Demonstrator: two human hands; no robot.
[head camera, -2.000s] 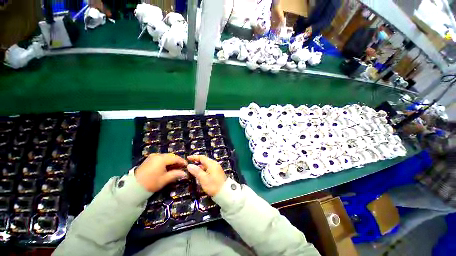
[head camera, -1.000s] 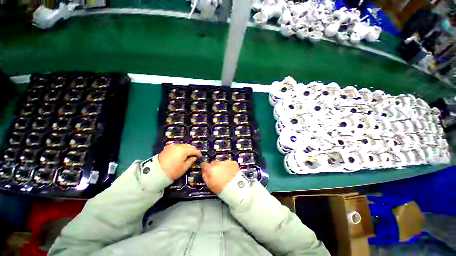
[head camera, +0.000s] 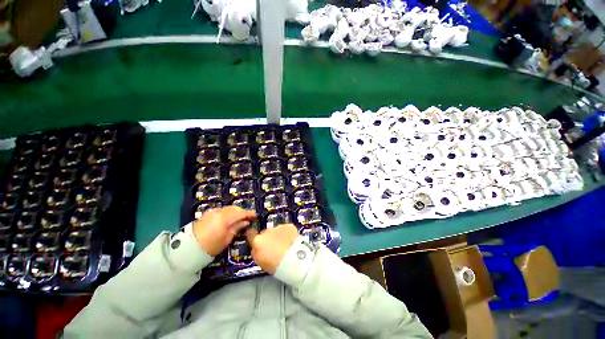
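Observation:
A glossy black blister tray (head camera: 190, 165) lies on the green bench in front of me, with a dark camera board module (head camera: 271, 166) in each visible pocket. My left hand (head camera: 223, 229) and my right hand (head camera: 272, 246) meet over its lower left part, fingertips close together. The fingers are bent inward and cover what is between them; I cannot tell if they hold a module or a small part. Some pockets are hidden under the hands.
A stack of black trays (head camera: 124, 192) with small white labels stands at left. White camera housings (head camera: 424, 162) fill the right side in rows. A metal post (head camera: 272, 73) rises behind the middle tray. An open cardboard box (head camera: 472, 291) is below the bench edge.
The view has shifted, so the bench things appear further left and slightly lower than one second ago. My hands stay together over the lower part of the middle tray.

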